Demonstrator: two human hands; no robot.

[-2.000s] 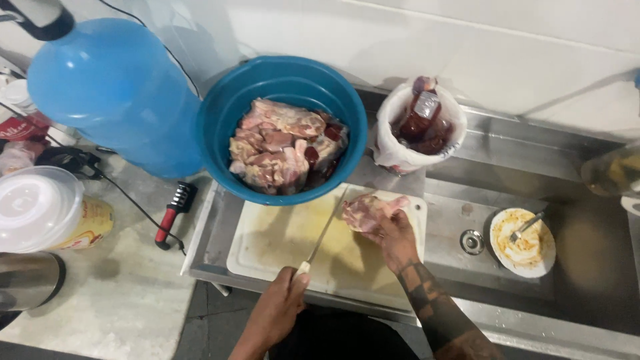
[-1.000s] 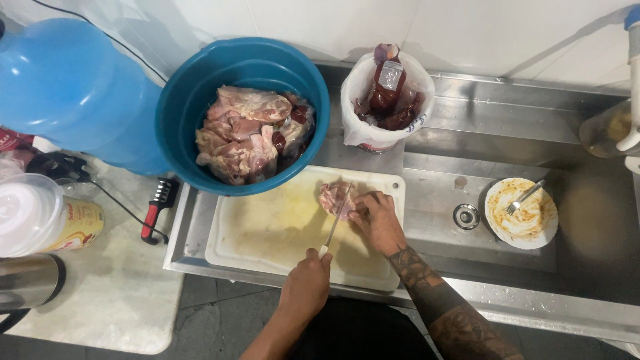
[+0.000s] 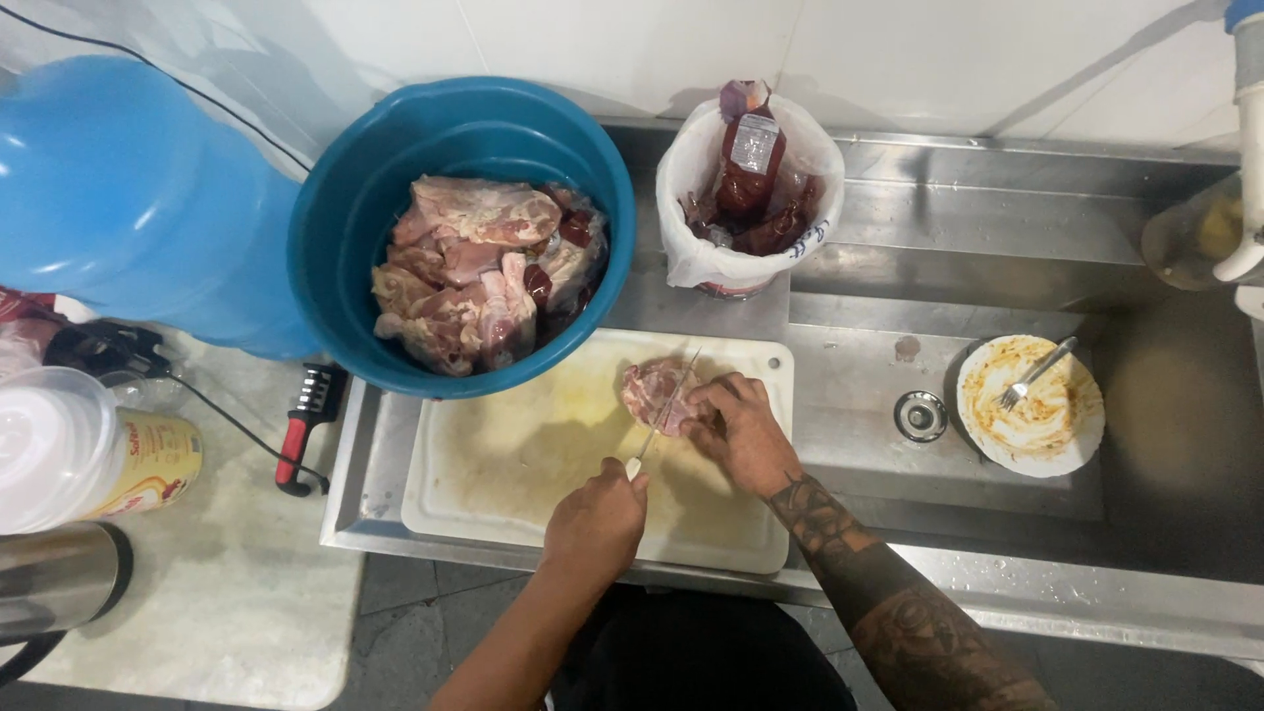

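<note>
A piece of raw meat (image 3: 652, 387) lies on the white plastic cutting board (image 3: 484, 494), near its upper right part. My left hand (image 3: 595, 518) is closed around the pale handle of a kitchen knife (image 3: 675, 395), whose thin blade points up and crosses the meat. The fingers of my right hand (image 3: 736, 430) hold the meat's right edge. Behind the board's upper left, a blue plastic basin (image 3: 321, 286) contains several raw chicken pieces (image 3: 484, 212).
A bag-lined bucket (image 3: 683, 232) with dark red packages stands behind the board. Right, in the steel sink (image 3: 849, 474), are a drain (image 3: 920, 416) and a stained plate (image 3: 1032, 449) with a fork (image 3: 1037, 373). Left are a knife sharpener (image 3: 301, 430), plastic tub (image 3: 158, 464) and large blue container (image 3: 138, 207).
Two seconds ago the meat was raised in my right hand with the knife beside it; now it lies on the board under the blade. The view has shifted.
</note>
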